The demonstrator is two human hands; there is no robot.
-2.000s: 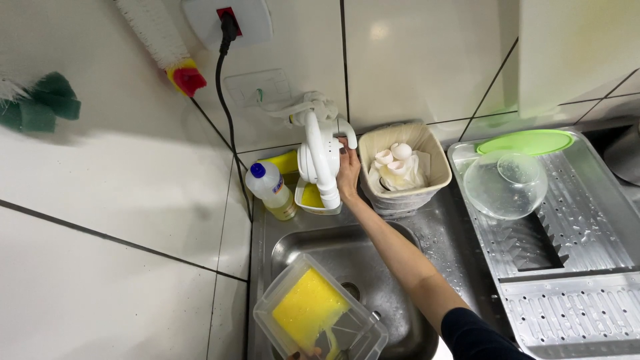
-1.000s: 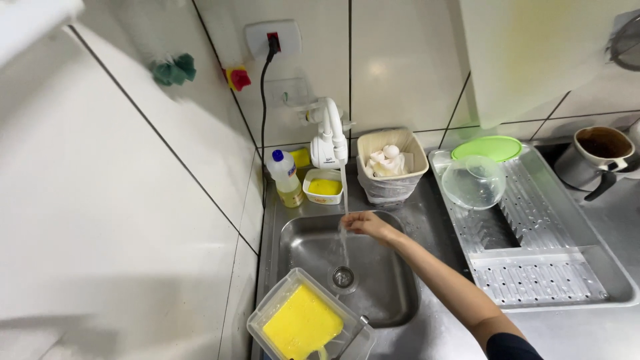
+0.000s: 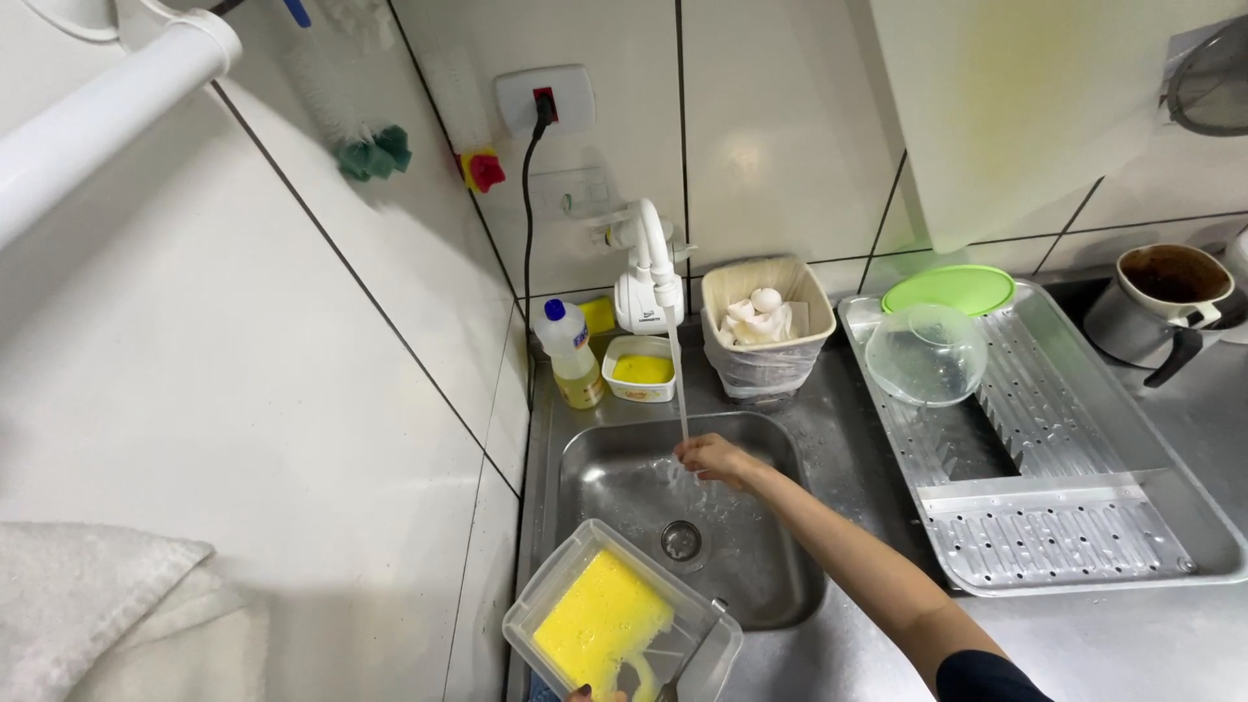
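Water runs from the white faucet (image 3: 655, 258) over the fingers of my right hand (image 3: 717, 460), which hangs above the steel sink (image 3: 804, 585) with nothing seen in its grasp. At the bottom edge, my left hand (image 3: 593, 694) shows only its fingertips, closed on the near rim of a clear plastic container (image 3: 710, 634). Yellow liquid, like beaten egg (image 3: 600, 614), lies in that tilted container, and a fork (image 3: 671, 688) rests inside it. The container overlaps the sink's near left part.
Behind the sink stand a bottle (image 3: 568, 356), a white tub with yellow contents (image 3: 641, 370) and a lined bin with eggshells (image 3: 765, 322). A metal dish rack (image 3: 1063, 487) holds a clear bowl (image 3: 926, 356) and a green lid (image 3: 951, 290). A metal pitcher (image 3: 1136, 312) is at right.
My right hand has moved from beside the faucet down into the stream over the sink. Water now runs, first seen in the middle frame. My left hand still holds the container.
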